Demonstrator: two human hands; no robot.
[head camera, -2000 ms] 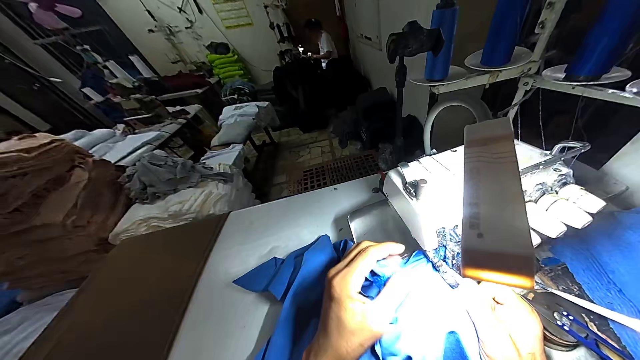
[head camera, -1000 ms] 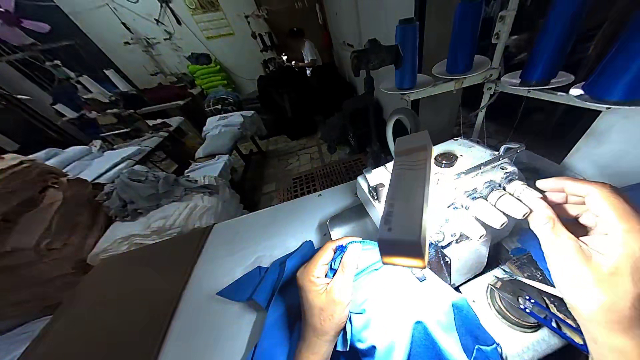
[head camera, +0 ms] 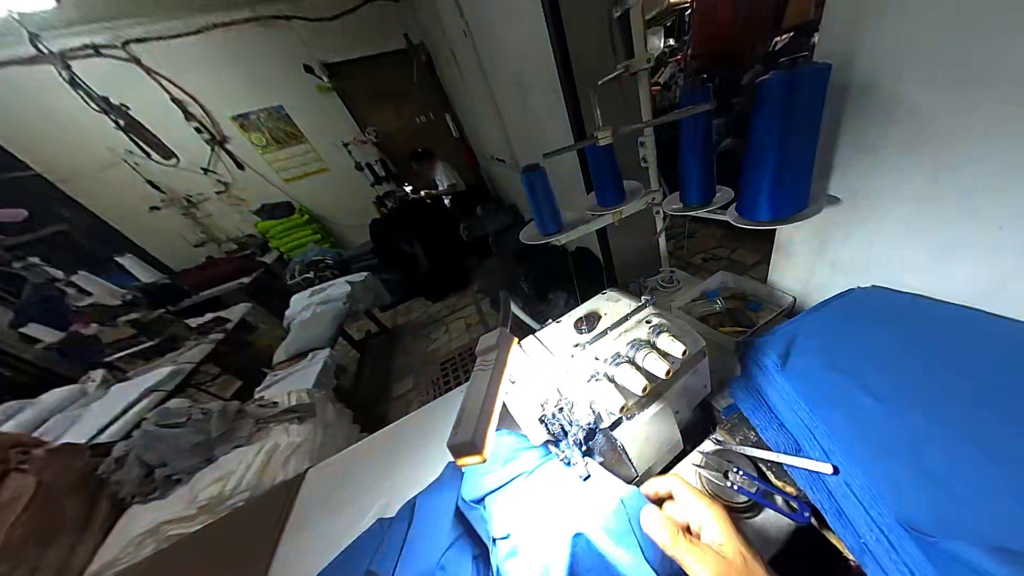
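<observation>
Blue fabric (head camera: 528, 512) lies over the white table under a bright lamp (head camera: 483, 396), its upper edge at the front of a white overlock sewing machine (head camera: 608, 352). At the fabric's right edge, my right hand (head camera: 696, 524) pinches the cloth between thumb and fingers. My left hand is out of the frame. Blue-handled thread snips (head camera: 768, 496) and white tweezers (head camera: 784, 458) lie just right of my right hand. Tangled thread (head camera: 570, 428) hangs at the machine's front, below its cream tension dials (head camera: 650, 360).
A tall stack of blue fabric (head camera: 904, 408) stands at the right. Blue thread cones (head camera: 780, 144) sit on a stand behind the machine, near a plastic bin (head camera: 736, 304). Pale cloth piles (head camera: 264, 448) lie at the left. A person (head camera: 438, 176) sits in the far background.
My right hand has moved from beside the tension dials down to the fabric. My left hand, on the fabric earlier, has gone from view. The view has swung right.
</observation>
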